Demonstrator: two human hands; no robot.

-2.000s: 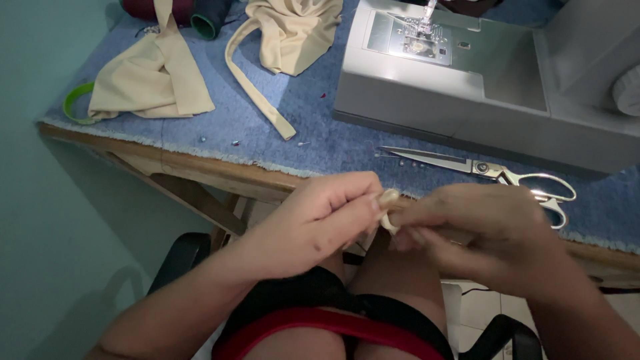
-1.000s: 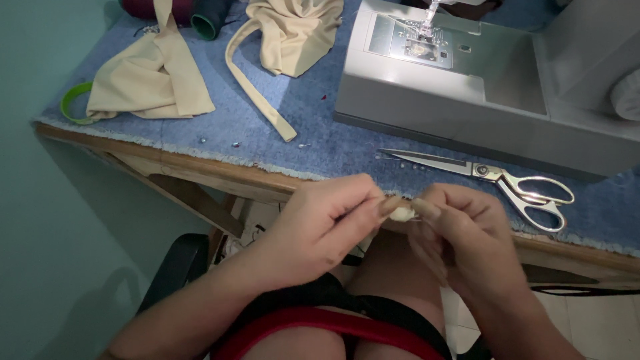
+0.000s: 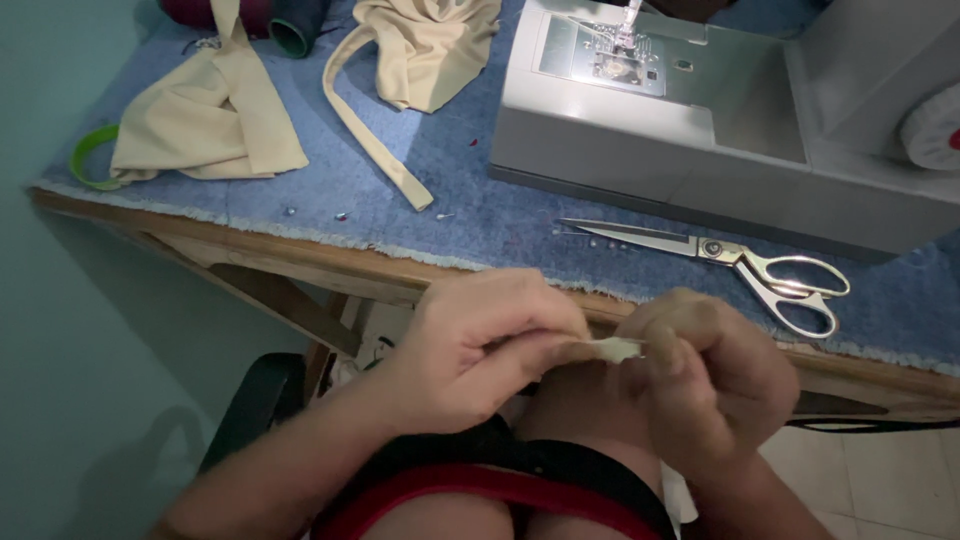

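Note:
Between my two hands, just off the table's front edge, is a small piece of cream fabric (image 3: 619,349). My left hand (image 3: 495,352) pinches it between thumb and forefinger. A thin, pale, pin-like thing runs from the fabric to the fingertips of my right hand (image 3: 705,375); whether it is a pin or a needle I cannot tell. Fabric scissors (image 3: 720,251) lie on the denim table cover beyond my right hand. Past them stands a sewing machine (image 3: 645,142) with its lamp lit. A cream fabric strip (image 3: 375,150) points toward my left hand.
Cream fabric (image 3: 202,120) lies at the left, beside a green ring (image 3: 94,157). More cream fabric (image 3: 435,52) is bunched near the machine. Several pins (image 3: 445,217) rest near the wooden table edge (image 3: 300,246). Thread spools (image 3: 294,30) stand behind. A chair armrest (image 3: 259,397) is below left.
Two seconds ago my right hand overlapped the scissor handles from this view; it has since moved down and left, clear of them. The fabric between my fingertips now shows more.

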